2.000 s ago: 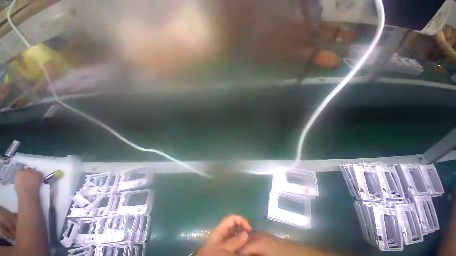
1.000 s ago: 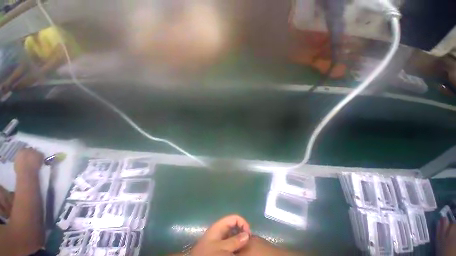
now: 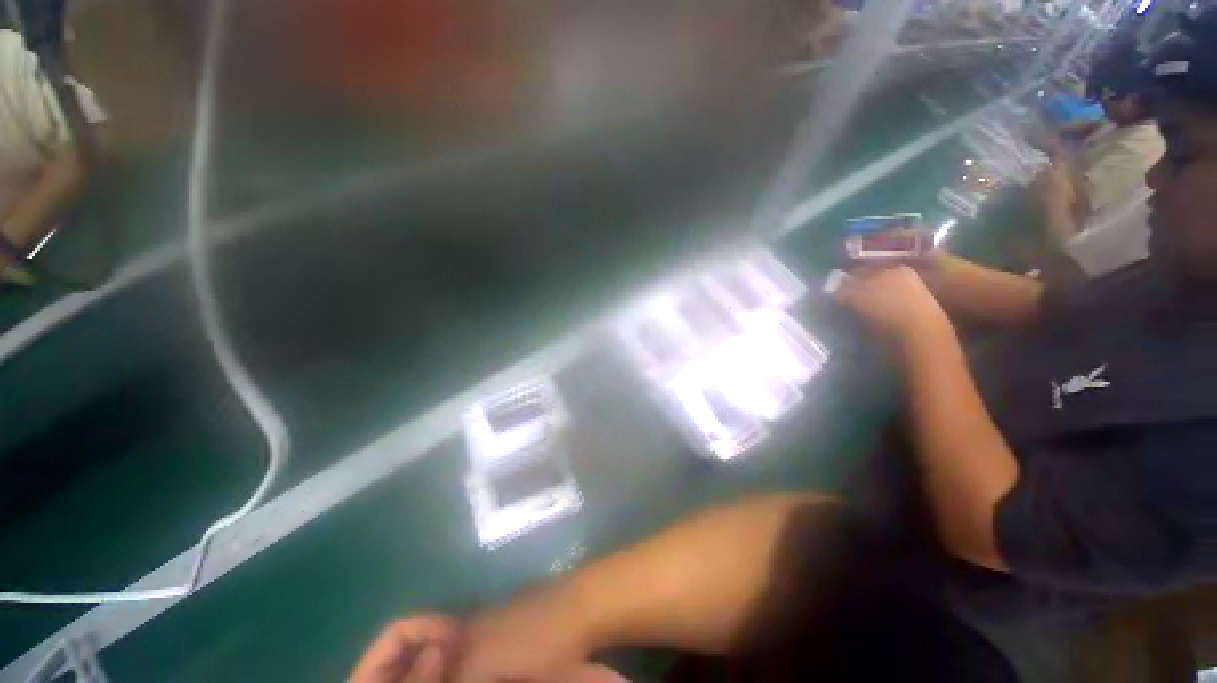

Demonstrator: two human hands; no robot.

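My left hand [image 3: 406,651] is at the bottom edge, cut off and blurred, with curled fingers. My right hand [image 3: 514,646] is close against it, its forearm reaching in from the right. I see no part or tool in either hand, but their undersides are hidden. Two overlapping white plastic housings [image 3: 534,510] lie on the green bench ahead of my hands. A larger group of overlapping housings [image 3: 721,439] lies to their right, bright with glare.
A person in a dark shirt [image 3: 1094,400] sits close at right, holding a framed part [image 3: 886,238]. A white cable [image 3: 220,334] hangs and curves over the bench at left. A pale rail [image 3: 334,491] crosses diagonally. More people are at far right and upper left.
The view has swung right and tilted. The pair of housings and my hands now appear further left, the left-hand stacks are out of view, and the person at right has come into view.
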